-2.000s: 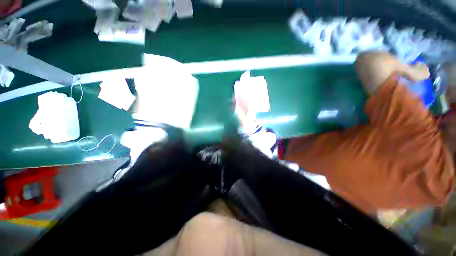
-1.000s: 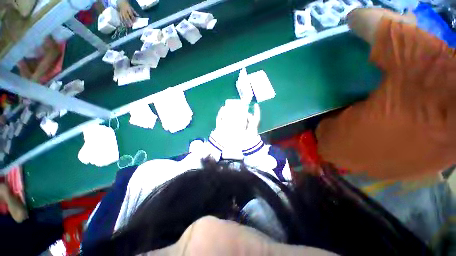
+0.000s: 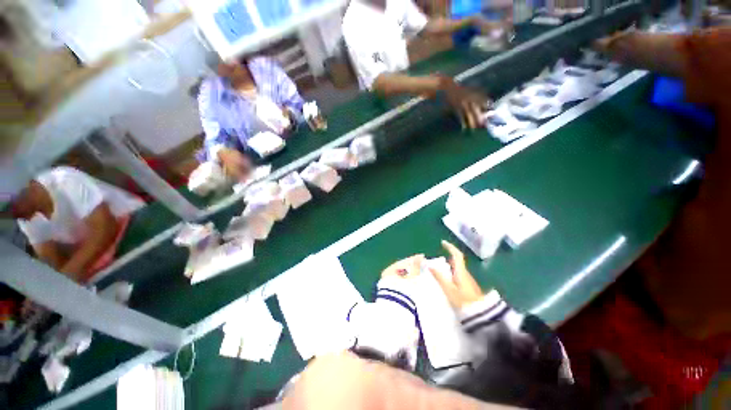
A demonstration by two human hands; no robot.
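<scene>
My left hand [image 3: 402, 270] and my right hand [image 3: 458, 279] are close together in front of me, both at the upper end of a long white carton [image 3: 439, 324]. The carton hangs down between my sleeves; its lower end is near my body. The fingertips are blurred. Opened white cartons [image 3: 482, 224] stand grouped on the green bench to the right of my hands. A thick white carton stack [image 3: 315, 303] lies left of my hands. A smaller pile of white papers [image 3: 251, 329] lies beside it.
Another white stack [image 3: 151, 388] is at the lower left by the post [image 3: 88, 300]. A white strip [image 3: 385, 220] divides bench and belt. Rows of white cartons [image 3: 292, 189] sit on the belt. People work opposite; an orange-brown sleeve is at right.
The view has tilted up and shows people opposite. The long carton between my hands now shows clearly. The opened cartons at right form a larger group than before.
</scene>
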